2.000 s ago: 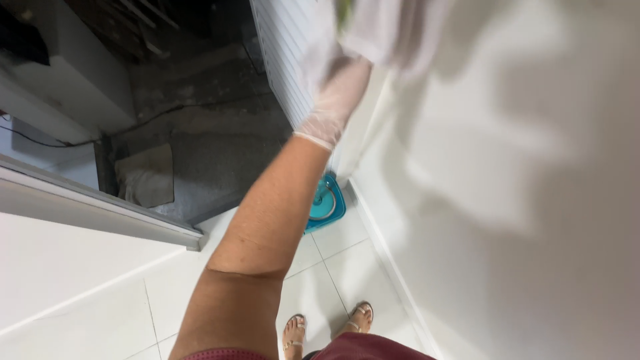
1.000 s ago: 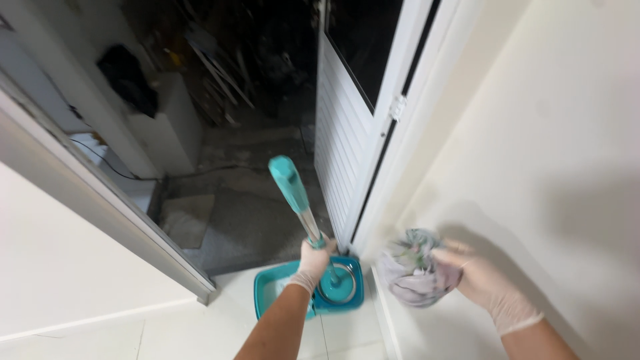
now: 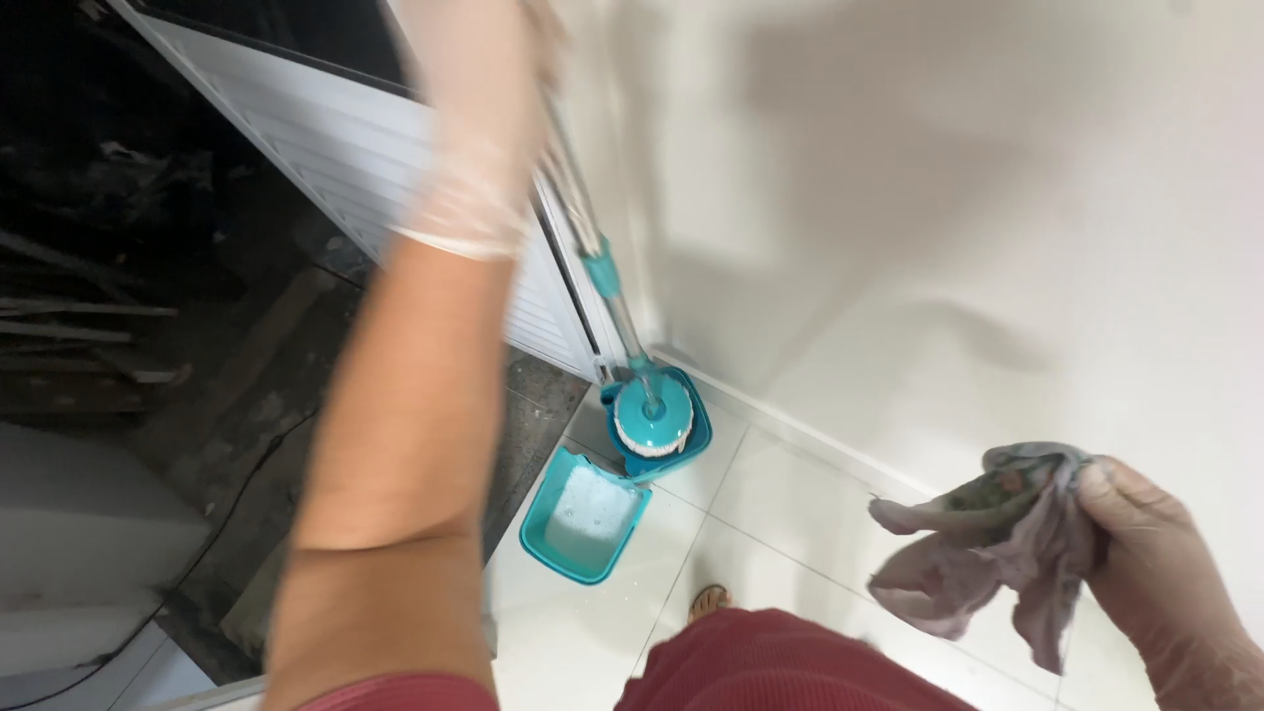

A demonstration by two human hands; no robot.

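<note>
My left hand (image 3: 484,109), in a thin translucent glove, reaches up at the top, blurred, beside the metal handle of a spin mop (image 3: 622,316); its fingers are partly cut off, so its hold is unclear. The round teal mop head (image 3: 654,413) with white fringe sits in one part of a teal bucket (image 3: 703,434). The bucket's other part (image 3: 583,573) holds sudsy water. My right hand (image 3: 1145,543), also gloved, grips a crumpled greyish-pink patterned cloth (image 3: 987,553) at the lower right, in front of the wall.
A white louvred door (image 3: 346,138) stands left of the mop. Beyond it lies a dark area with wood pieces (image 3: 79,316) and a cable (image 3: 237,504) on the floor. A pale wall (image 3: 889,197) with a baseboard (image 3: 810,444) runs along the right. My sandalled foot (image 3: 709,600) stands on white tiles.
A second ago my left hand was low on the mop near the bucket; now it is raised high. The mop handle leans toward the door and wall corner. My right hand still holds the cloth.
</note>
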